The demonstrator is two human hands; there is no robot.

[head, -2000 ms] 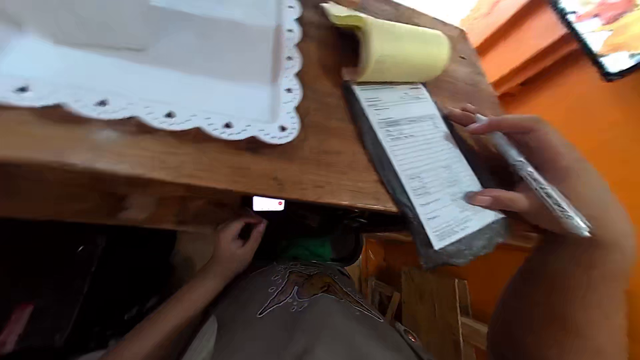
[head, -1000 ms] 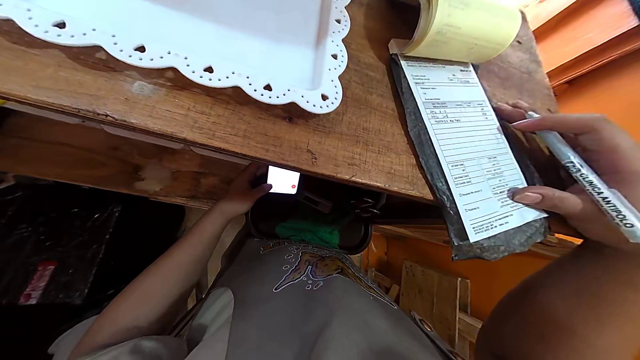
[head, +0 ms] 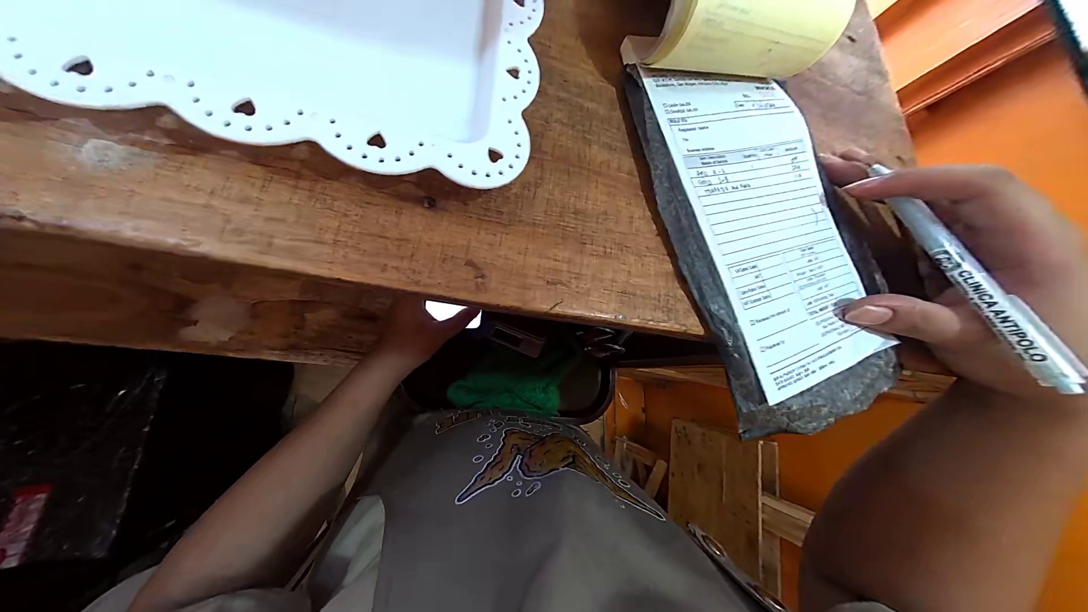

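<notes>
A receipt pad (head: 765, 246) lies at the right part of the wooden table, on a dark slate-like board (head: 697, 255) that juts past the front edge. Its yellow sheets (head: 748, 34) are curled back at the top, and the white form bears print and handwriting. My right hand (head: 977, 263) holds a white and silver pen (head: 986, 280), thumb on the form's lower right edge. Below the table's front edge, my left hand (head: 421, 331) holds a lit white object (head: 452, 313), seemingly a phone, partly hidden by the tabletop.
A white scalloped tray (head: 340, 140) with heart cut-outs lies on the wooden table (head: 255, 229) at upper left. Under the edge is a dark bin or drawer (head: 599, 395) with green cloth (head: 510, 387) in it. Wooden boards (head: 714, 484) stand below right; an orange wall (head: 1003, 127) is at right.
The lit object, shown in the open below the table edge before, is now partly behind that edge. My right hand keeps the pen beside the form.
</notes>
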